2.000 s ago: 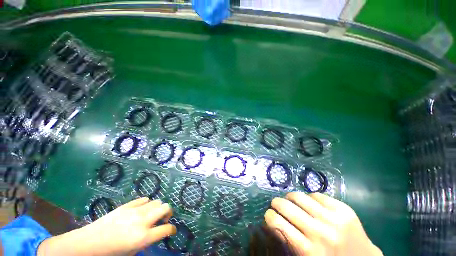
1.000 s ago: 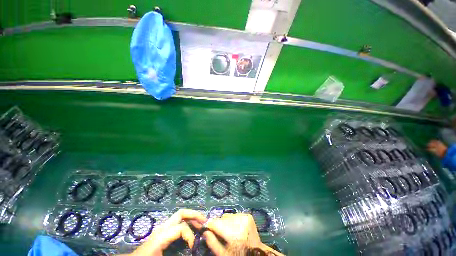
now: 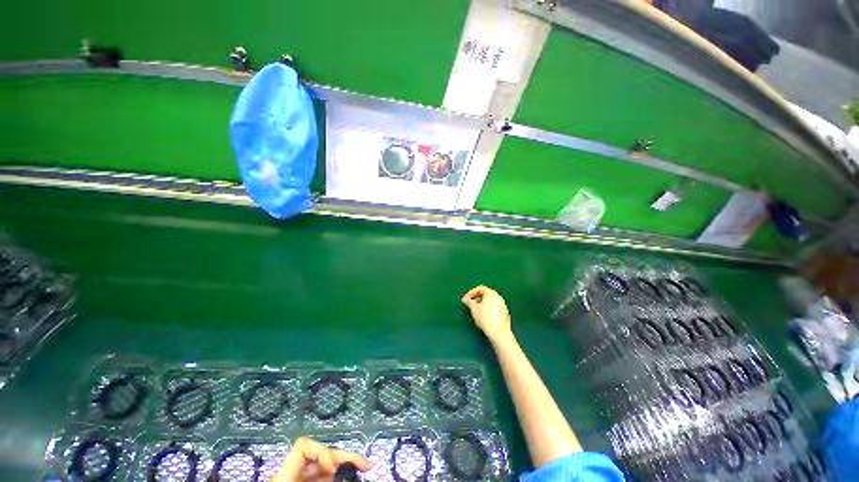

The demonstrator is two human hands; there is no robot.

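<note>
My left hand [image 3: 316,461] is at the bottom edge, partly cut off, with its fingers closed on a black ring part [image 3: 347,473] that is mostly cut off too. My right hand [image 3: 488,311] is stretched forward over the dark-green surface, beyond the tray, fingertips together. A tiny dark spot shows at its fingertips; whether it is a held piece or a gap, I cannot tell. The clear blister tray [image 3: 283,365] lies in front of me, its lower part cut off. Black rings sit in the pockets of its two visible rows.
Stacked blister trays with black rings [image 3: 659,377] stand at the right; another group [image 3: 28,306] is at the left edge. A blue cover [image 3: 275,141] hangs from the rail beside the instruction sheet [image 3: 353,169]. Another person's blue sleeve [image 3: 841,442] shows at the right edge.
My hands were together over the tray a second ago. My right hand has moved forward and right, away from the left. The view has shifted, showing more of the back panel.
</note>
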